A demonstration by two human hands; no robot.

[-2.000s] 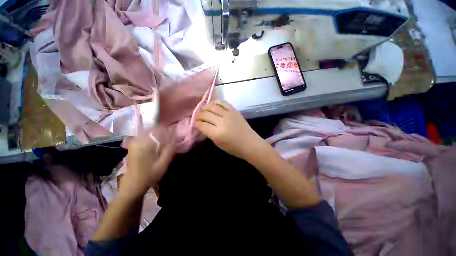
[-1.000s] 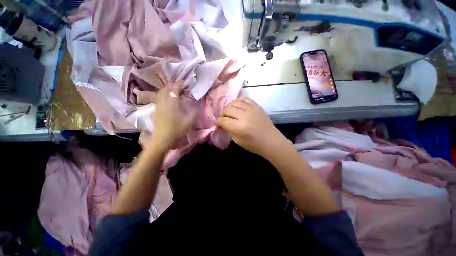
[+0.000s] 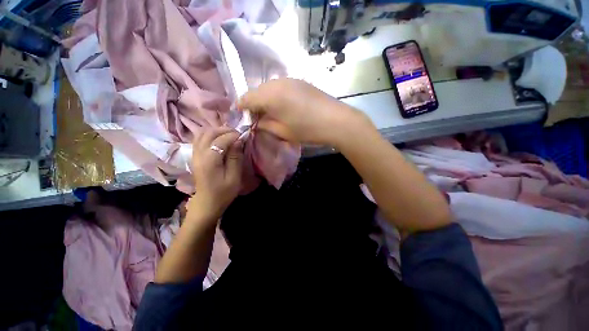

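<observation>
A pink and white garment (image 3: 169,61) lies bunched on the table left of the needle area and hangs over the front edge. My left hand (image 3: 218,165), with a ring on one finger, grips its cloth at the table's front edge. My right hand (image 3: 290,113) pinches the same cloth just right of and above my left fingers. The two hands are close together, and a pink flap hangs below my right hand. The sewing machine (image 3: 445,32) stands behind, with a bright glow at its needle end. The needle tip is hard to make out.
A lit smartphone (image 3: 411,79) lies right of the needle area. A short dark tool (image 3: 475,72) and a white rounded piece (image 3: 544,77) lie farther right. Heaps of pink and white cloth (image 3: 523,258) are below the table edge, right and left. Brown tape (image 3: 84,139) covers the left table end.
My right hand has moved left and up over the cloth, closer to my left hand. My left hand has moved slightly down. The phone's screen picture has changed, and the view has shifted slightly.
</observation>
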